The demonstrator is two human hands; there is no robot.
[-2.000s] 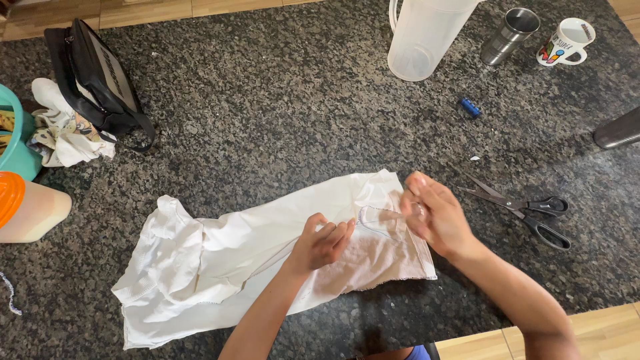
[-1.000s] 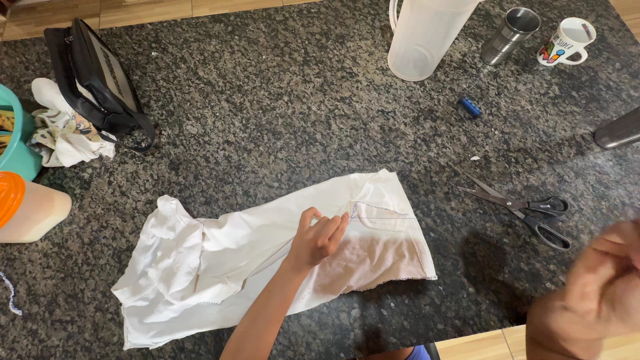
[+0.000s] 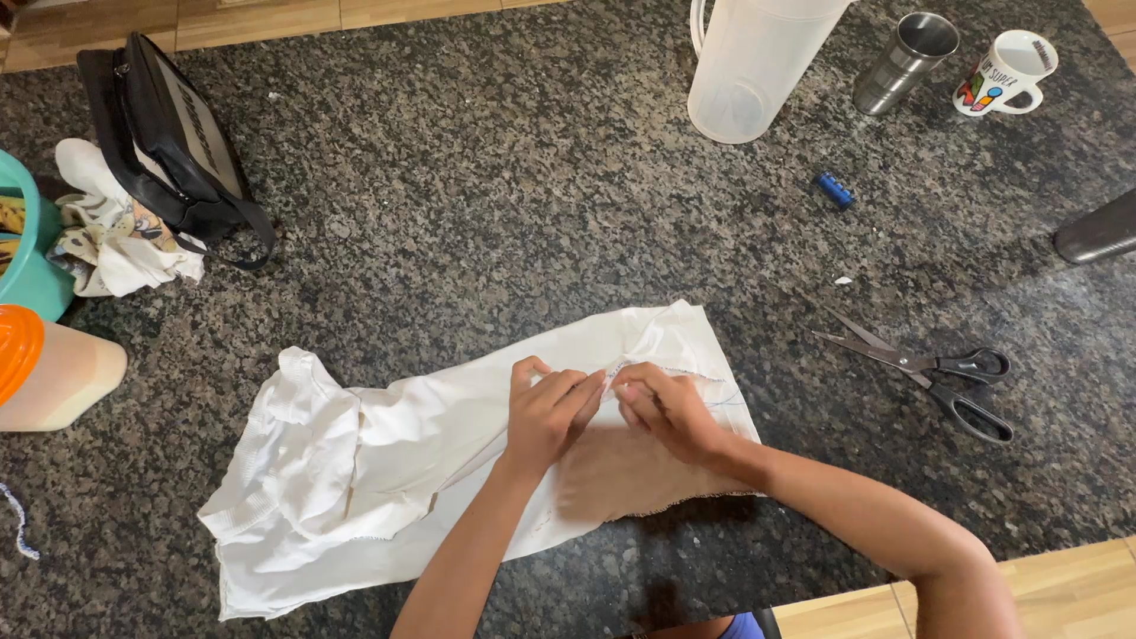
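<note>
A white cloth garment (image 3: 461, 399) lies across the near part of a dark granite counter. Dark stitches run along its upper right part, and a loose dark thread shows near the right edge. My left hand (image 3: 552, 413) pinches a fold of the cloth between thumb and fingers. Close against it, my right hand (image 3: 666, 408) has its fingertips together at the same fold; whether a needle is between them cannot be seen. Black-handled scissors (image 3: 905, 362) lie to the right of the cloth, blades slightly apart.
A blue cylindrical object (image 3: 834, 190), a plastic pitcher (image 3: 745, 80), a steel cup (image 3: 903, 67) and a mug (image 3: 1003, 75) stand or lie farther back. A black bag (image 3: 169, 142), crumpled cloth (image 3: 120, 240), teal bowl (image 3: 40, 257) and orange-lidded container (image 3: 71, 373) are at left.
My right hand, out at the lower right one second ago, is back at the cloth beside my left hand. My left hand has stayed on the fabric.
</note>
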